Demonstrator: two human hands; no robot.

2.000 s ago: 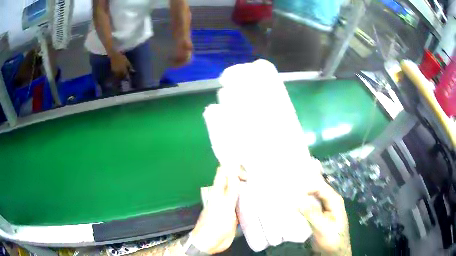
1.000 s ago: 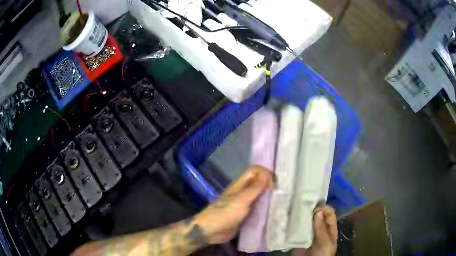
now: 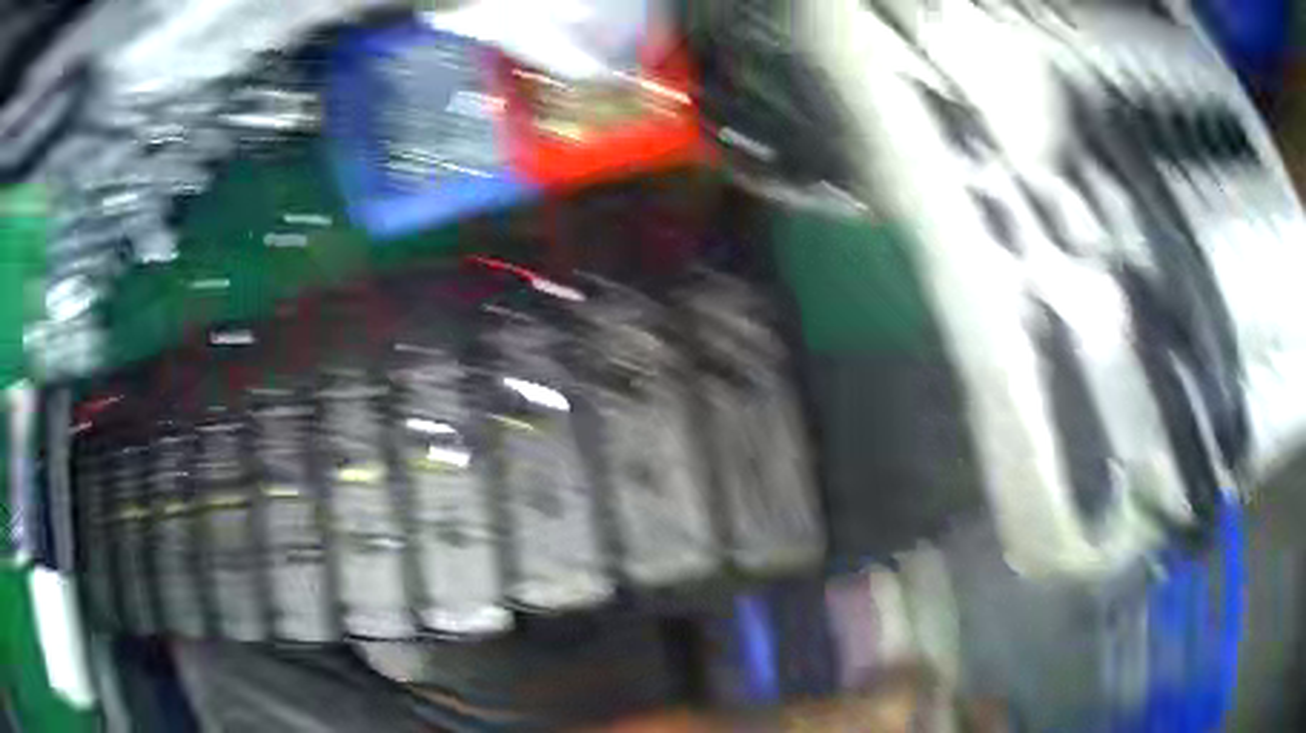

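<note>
The frame is strongly blurred. Long black panels (image 3: pixel 552 501) lie side by side in a row, with round holes towards their upper ends and thin red wires above. Pink and white foam-wrapped parts (image 3: pixel 888 623) show as a blurred patch at the bottom, right of centre. A skin-coloured strip, seemingly my left hand or forearm (image 3: pixel 816 716), is cut off by the bottom edge just below them; its fingers and any grip cannot be made out. My right hand is not visible.
Behind the panels are a blue bin (image 3: pixel 423 129) and a red bin (image 3: pixel 609 122) of small parts. Silver castings (image 3: pixel 136 158) lie at back left. A white foam tray (image 3: pixel 988 344) with black pieces stands right, above a blue basket (image 3: pixel 1196 630). Green mat (image 3: pixel 258 229) shows between.
The view has swung left towards the panel row. The foam-wrapped parts, held in both hands before, are now low in the picture; the right hand has left view.
</note>
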